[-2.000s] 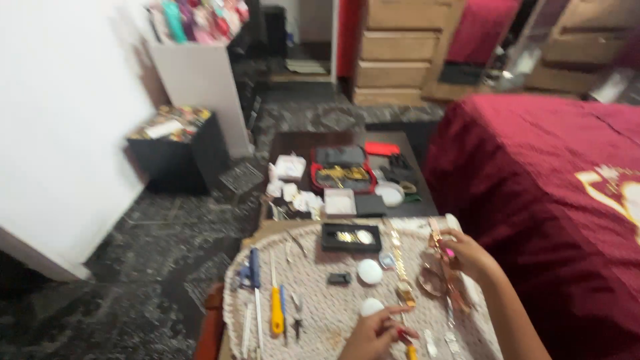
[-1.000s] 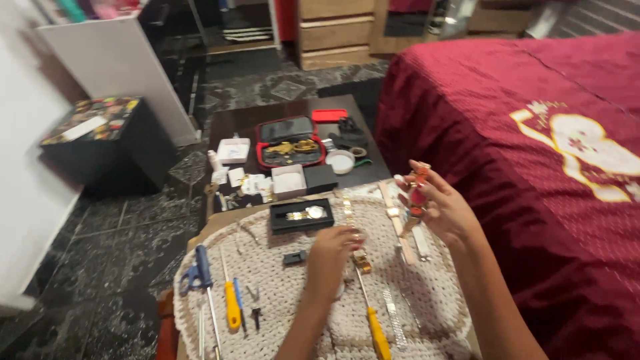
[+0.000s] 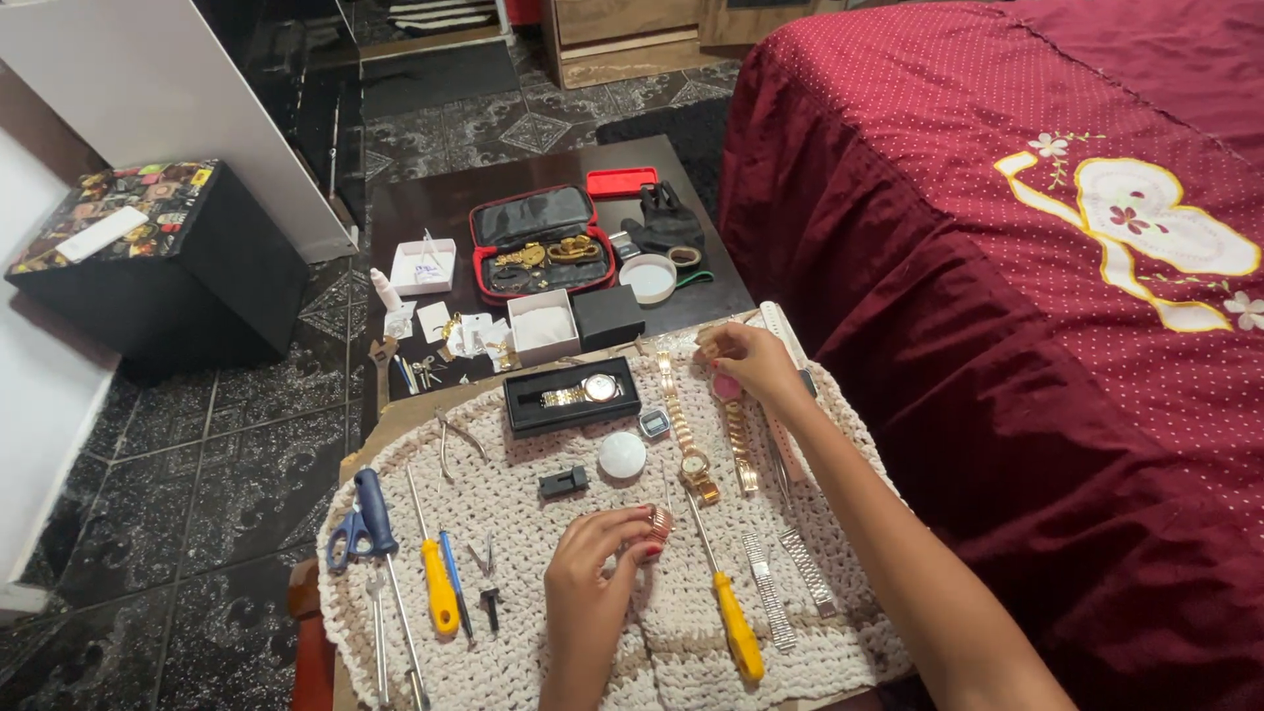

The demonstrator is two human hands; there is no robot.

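My left hand pinches a small rose-gold ribbed metal band piece between thumb and fingers, above the crocheted mat. My right hand has its fingers on the upper end of a gold watch with a pink dial, whose bracelet lies on the mat. Between the hands lies a gold wristwatch beside a yellow-handled screwdriver. Two silver metal watch bands lie near it. A black box holds a two-tone watch. A round white disc and a small digital watch case lie nearby.
At the left are a blue-handled screwdriver, scissors, another yellow screwdriver and pliers. Beyond, a dark table bears a red-edged case, boxes and a black glove. A bed stands at the right.
My right hand has lowered from above the mat to the pink-dial watch, which now lies on the mat. My left hand has moved toward the near side of the mat.
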